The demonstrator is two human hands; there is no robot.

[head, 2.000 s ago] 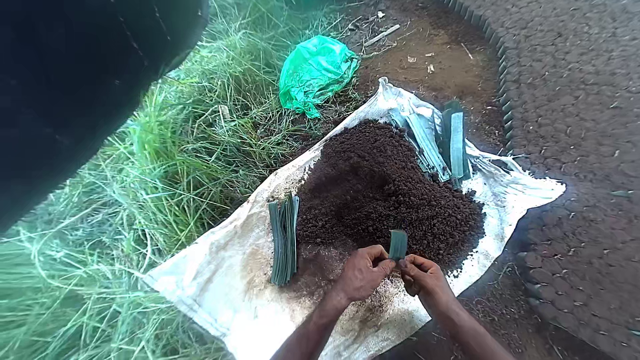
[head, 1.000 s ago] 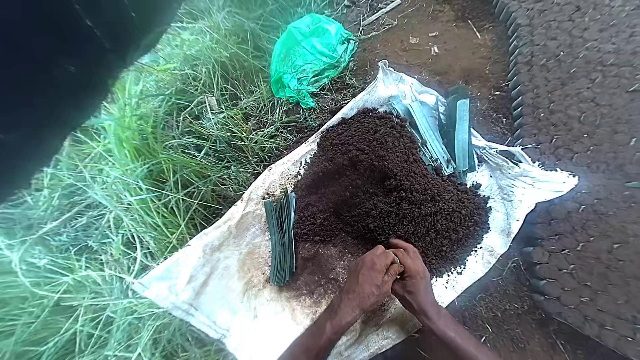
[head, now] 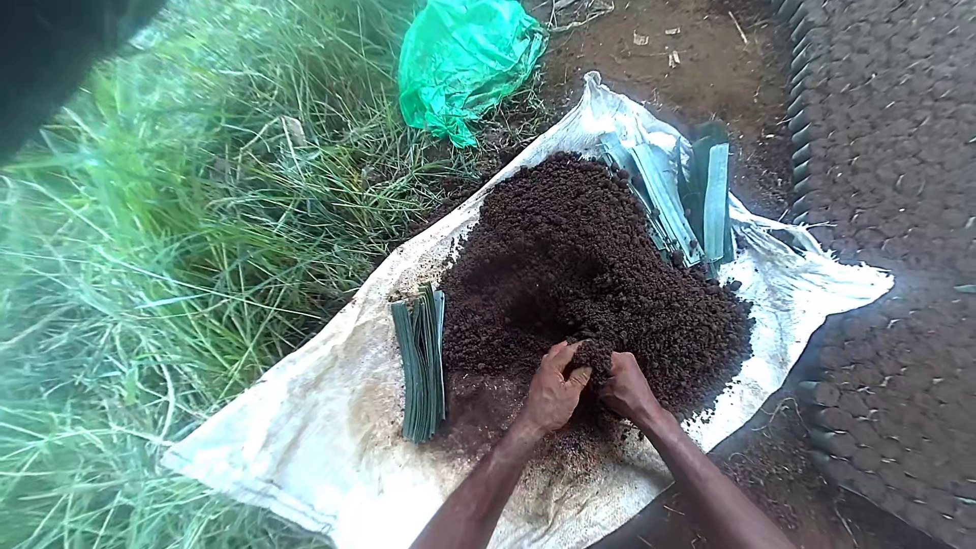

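Observation:
A heap of dark, crumbly soil [head: 564, 252] lies on a white woven sack [head: 305, 450]. At the heap's near edge my left hand [head: 558, 387] has its thumb and fingers curved round some soil. Close beside it on the right, my right hand [head: 627, 385] reaches into the soil, its fingertips partly hidden. Whether a pot or strip is between the hands cannot be seen. To the left of the heap is a row of flat green strips [head: 421, 366], pressed together. More flat green pieces [head: 671, 198] lean against the heap's far right side.
A crumpled green plastic bag [head: 469, 61] rests at the grass's edge [head: 252, 198], beyond the sack. Along the right are tightly packed soil-filled tubes [head: 900, 152], with bare brown earth [head: 686, 53] between them and the bag. A dark blurred shape fills the top left corner.
Two seconds ago both hands held up a small green piece; it is not visible between them now. The hands have gone into the near edge of the soil heap.

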